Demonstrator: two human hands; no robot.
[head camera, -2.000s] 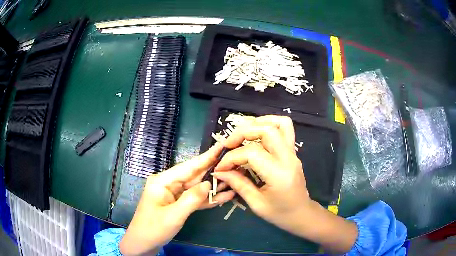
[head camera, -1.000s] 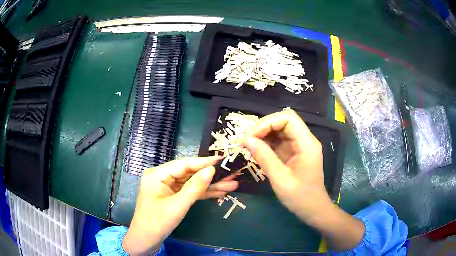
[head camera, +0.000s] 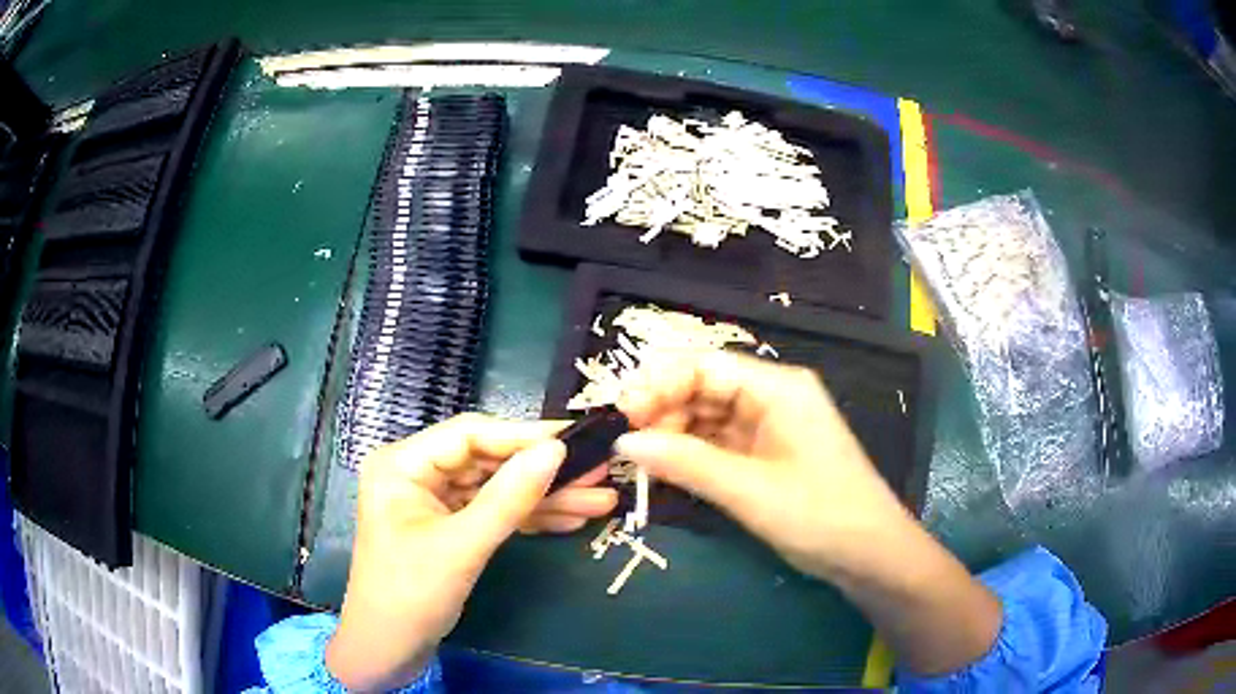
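My left hand (head camera: 454, 522) holds a small black plastic housing (head camera: 590, 447) between thumb and fingers, tilted, over the lower left of the near black tray (head camera: 868, 441). My right hand (head camera: 759, 468) is at the housing's right end, its thumb and fingertips close together there. A pale metal strip (head camera: 641, 498) shows just below the right fingertips; I cannot tell if the fingers hold it. A yellowish heap of contact pieces (head camera: 657, 339) lies in the near tray, partly hidden by my right hand. Loose contact pieces (head camera: 628, 557) lie on the mat below.
The far black tray (head camera: 542, 203) holds a whiter heap. A row of black housings (head camera: 427, 271) and a single black housing (head camera: 247, 381) are at left, then a compartment tray (head camera: 81, 407). A large clear bag (head camera: 1017, 353) and a smaller one (head camera: 1166, 380) are at right.
My right hand has moved from over the near tray's heap to the housing in my left hand. The black housing now shows plainly between my hands.
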